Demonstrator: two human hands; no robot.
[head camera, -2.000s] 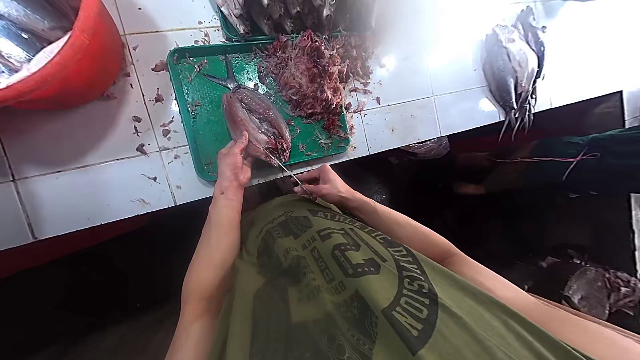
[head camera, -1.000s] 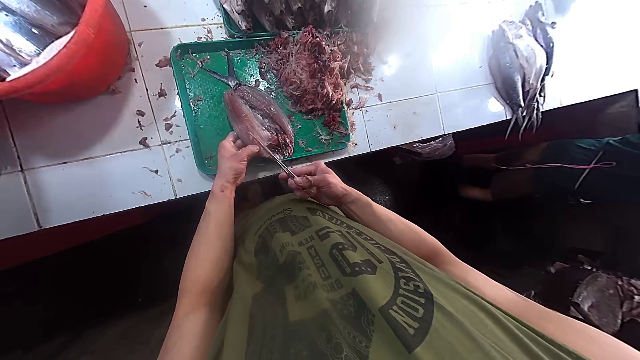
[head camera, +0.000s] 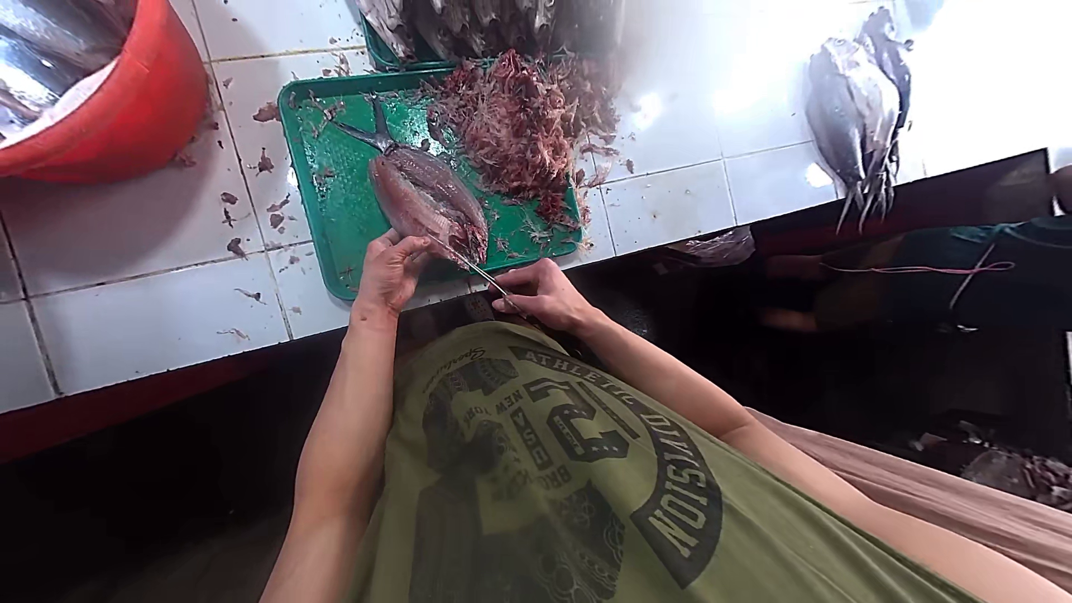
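Observation:
A split-open fish (head camera: 423, 193) lies on a green plastic tray (head camera: 339, 251), its tail toward the upper left. My left hand (head camera: 392, 270) grips the fish's near left edge between thumb and fingers. My right hand (head camera: 544, 293) is closed on a thin metal tool (head camera: 484, 275), whose far end reaches the fish's near end; whether it is a knife or tweezers I cannot tell. A heap of reddish fish scraps (head camera: 523, 126) covers the tray's upper right and spills onto the tiles.
A red tub (head camera: 159, 100) of fish stands at the upper left. More fish (head camera: 477, 21) lie on a second tray behind. Flattened fish (head camera: 854, 109) rest at the counter's right. Scraps dot the white tiled counter (head camera: 151, 301). Another person (head camera: 963, 276) is at the right.
Both hands stay at the fish, which lies in nearly the same place on the tray. The right hand and tool have shifted only slightly.

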